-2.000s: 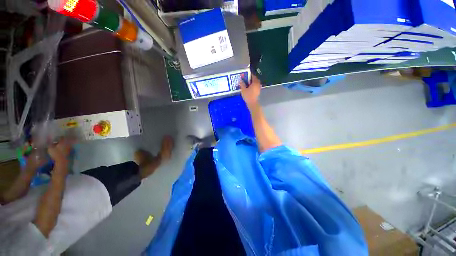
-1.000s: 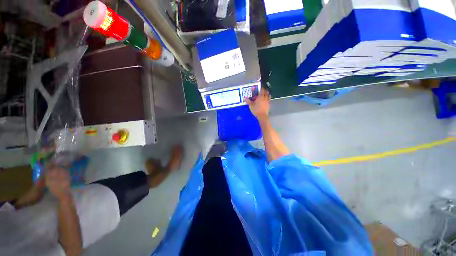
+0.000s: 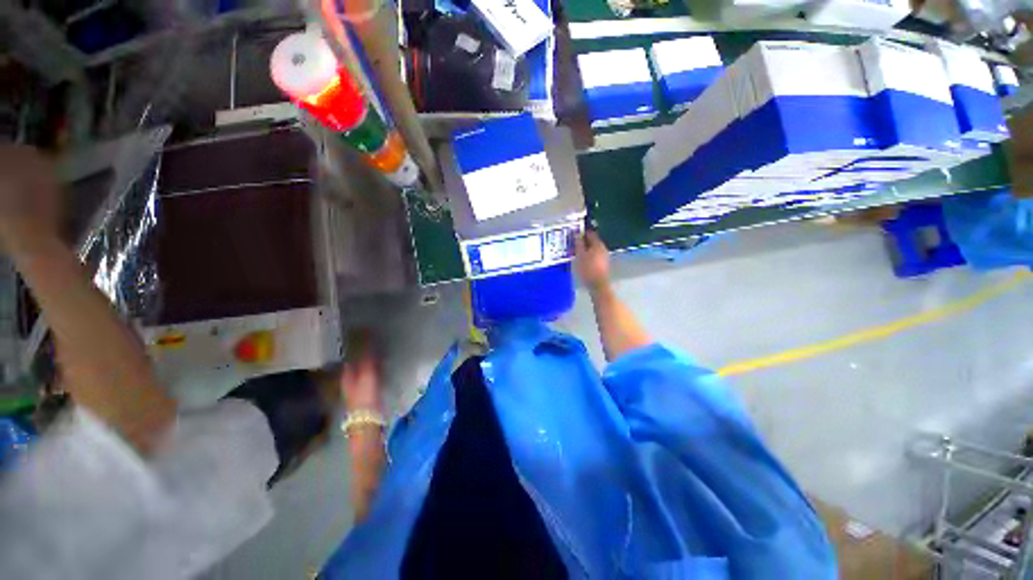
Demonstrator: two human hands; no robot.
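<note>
A blue-and-white retail box [image 3: 506, 181] lies on the silver plate of the bench scale [image 3: 519, 252], at the left end of the green belt. The scale's display is lit, but its figures are unreadable. My right hand [image 3: 591, 258] is at the scale's front right corner by the keys. It holds no box, and its fingertips are partly hidden by the scale edge. A blurred hand with a bracelet on its wrist, seemingly my left hand [image 3: 361, 383], is low on the left beside my blue coat. Nothing shows in it.
Rows of retail boxes [image 3: 793, 113] stand on the green belt [image 3: 617, 210] at right. A dark-filled bin [image 3: 470, 68] is behind the scale. A signal tower [image 3: 340, 108] and brown-belt machine [image 3: 238, 244] are at left, near a person in white [image 3: 147, 487]. A blue stool [image 3: 521, 295] is below.
The view has shifted, showing more of the belt. My right hand has moved from the keys to the scale's right edge. The braceleted hand has appeared. The neighbour's arm has moved up.
</note>
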